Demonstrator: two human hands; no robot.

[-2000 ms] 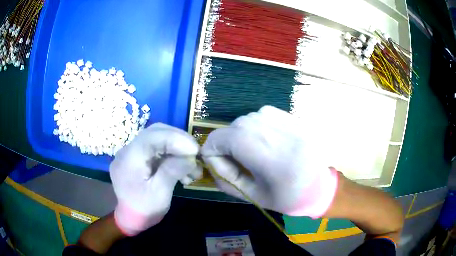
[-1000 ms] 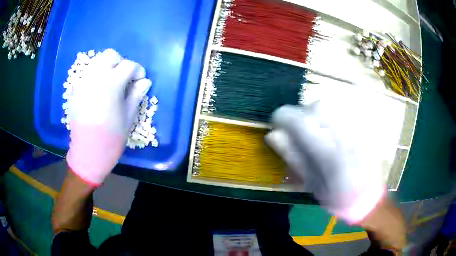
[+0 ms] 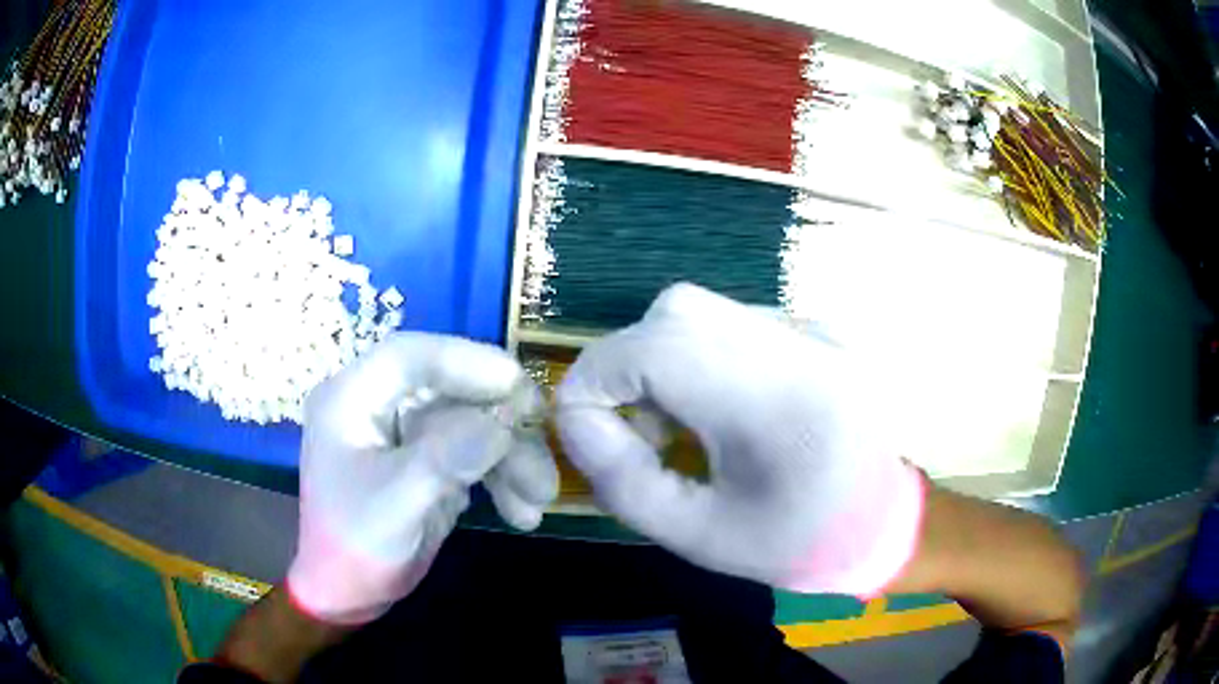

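My left hand, in a white glove with a pink cuff, pinches a tiny whitish connector housing at its fingertips, mostly hidden by the fingers. My right hand, gloved the same way, is closed at thumb and forefinger just right of it, on what looks like a thin lead wire. The wire's colour and length cannot be told. Both hands are above the near left corner of the divided tray. Yellow lead wires show partly beneath them.
The blue tray at left holds a heap of white housings. Red wires and dark green-black wires lie in the divided tray's farther compartments. Finished harnesses lie at its right and at the far left.
My left hand has moved from the housing heap to the right, and my right hand has moved left from over the wires. They now meet in front of me.
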